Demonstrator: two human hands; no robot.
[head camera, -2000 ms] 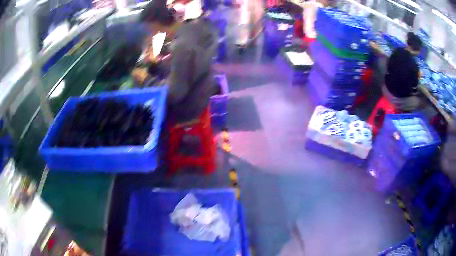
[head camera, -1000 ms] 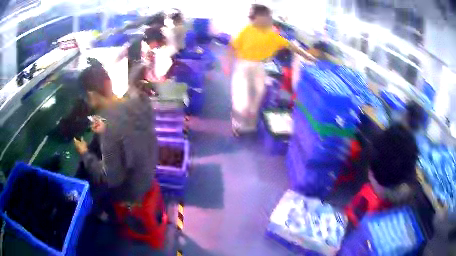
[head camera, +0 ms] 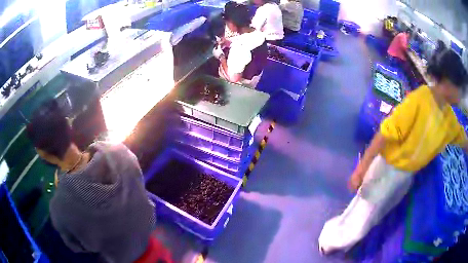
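Observation:
Neither of my hands is in view. Nearest in front of me, a blue-purple crate point(head camera: 233, 205) stands on the floor and holds many small dark pieces point(head camera: 192, 187). Right behind it is a stack of crates point(head camera: 210, 138) topped by a greenish-grey lid point(head camera: 231, 105) with a few dark pieces lying on it. A large pale box point(head camera: 138, 85) with a brightly glowing front stands on the bench at the left.
A person in grey point(head camera: 100, 200) sits at the left beside the green bench point(head camera: 25, 177). A person in a yellow top point(head camera: 415, 128) leans at the right by blue crates point(head camera: 436, 215). Other people sit farther back. Yellow-black tape point(head camera: 259, 154) runs along the floor.
The view has moved forward along the aisle. The crate stack and glowing box are nearer. The person in yellow is now near at the right. The blue bin of dark pieces has left the view.

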